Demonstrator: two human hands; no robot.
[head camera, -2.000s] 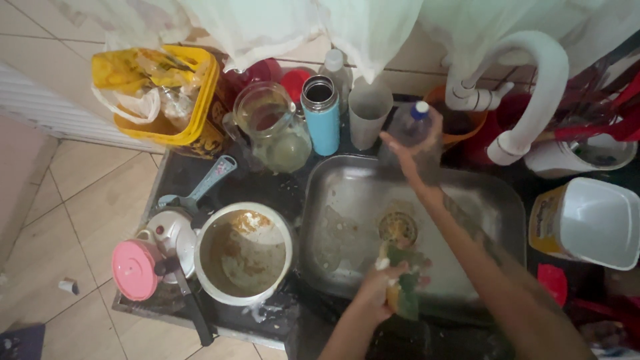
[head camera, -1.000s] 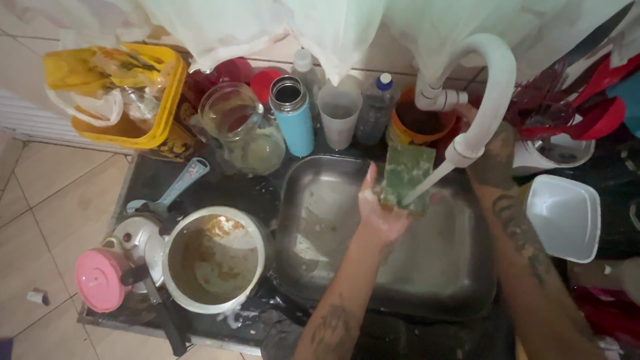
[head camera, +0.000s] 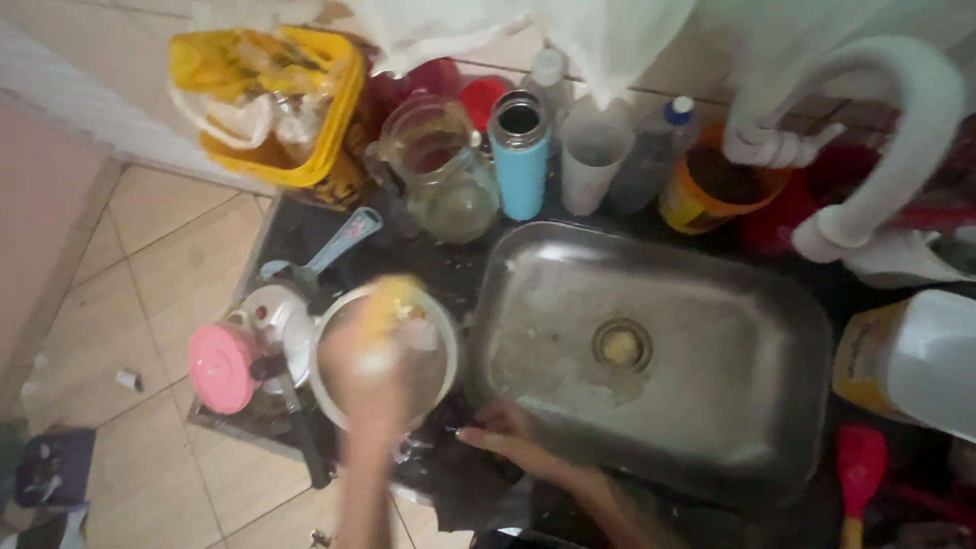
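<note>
My left hand (head camera: 374, 366), blurred by motion, is over the light metal pot (head camera: 451, 358) left of the sink, holding a yellow-and-green sponge (head camera: 393, 301) whose yellow face shows. Brown residue was visible in the pot earlier; the hand now covers much of its inside. My right hand (head camera: 503, 438) is beside the lower left corner of the steel sink (head camera: 709, 328), fingers apart, holding nothing. Whitish stuff lies in the sink's drain (head camera: 621, 345). The white faucet (head camera: 907, 137) arches over the sink's right side, and no water stream shows.
Behind the sink stand a glass pitcher (head camera: 446, 183), a blue bottle (head camera: 521, 164), a plastic cup (head camera: 595, 152) and an orange tub (head camera: 713, 183). A yellow bucket (head camera: 335, 130) stands back left. A pink lid (head camera: 223, 368) and a ladle (head camera: 347, 236) lie left. A white container (head camera: 934, 362) stands right.
My left hand has moved with the sponge from under the faucet to the pot. My right hand has left the faucet's handle area and come down to the sink's near left corner.
</note>
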